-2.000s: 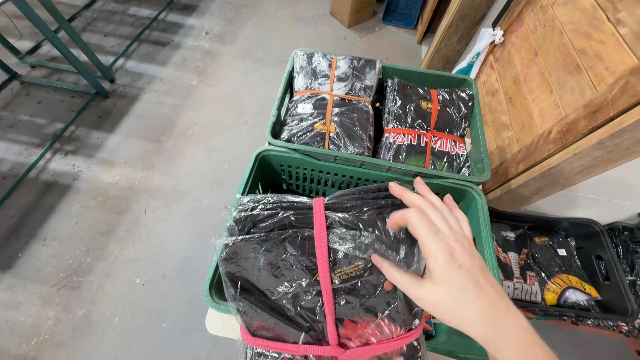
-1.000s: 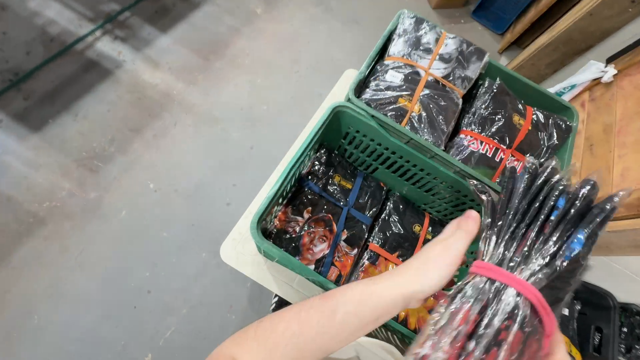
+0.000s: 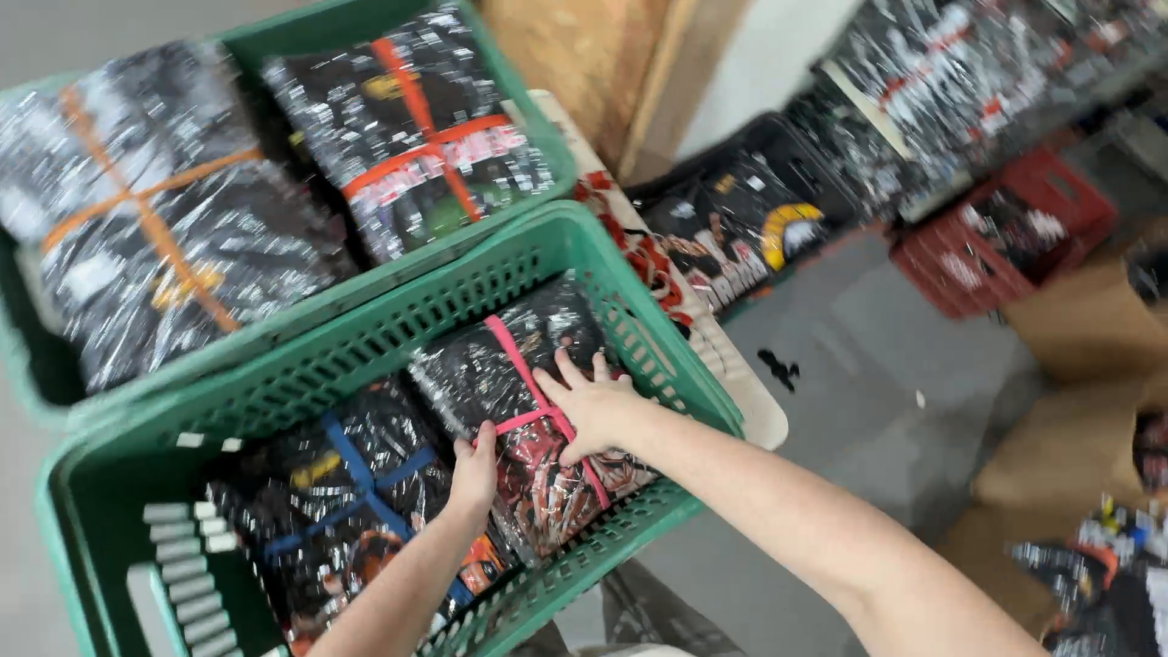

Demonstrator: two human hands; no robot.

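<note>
A bundle of black garments in clear plastic, tied with a pink band [image 3: 516, 365], lies flat in the right part of the near green plastic basket [image 3: 365, 328]. My right hand [image 3: 591, 406] rests on top of it with fingers spread. My left hand [image 3: 476, 470] touches the bundle's left edge near the band; whether its fingers grip is unclear. Left of it in the same basket lies a bundle tied with a blue band [image 3: 360, 484]. The far green basket [image 3: 41, 365] holds a bundle with an orange band [image 3: 137, 196] and one with a red-orange band [image 3: 424, 137].
Both baskets stand on a pale tabletop [image 3: 762, 415]. Beyond it are a black crate with packed garments [image 3: 730, 224], a red plastic crate [image 3: 958, 265] and cardboard boxes [image 3: 1031, 465]. A wooden panel [image 3: 584, 73] stands behind the baskets. A dark scrap [image 3: 778, 367] lies on the floor.
The pink-banded bundle, held up beside the near basket one second ago, now lies inside it. The view has swung to the right. Both hands are now on the bundle.
</note>
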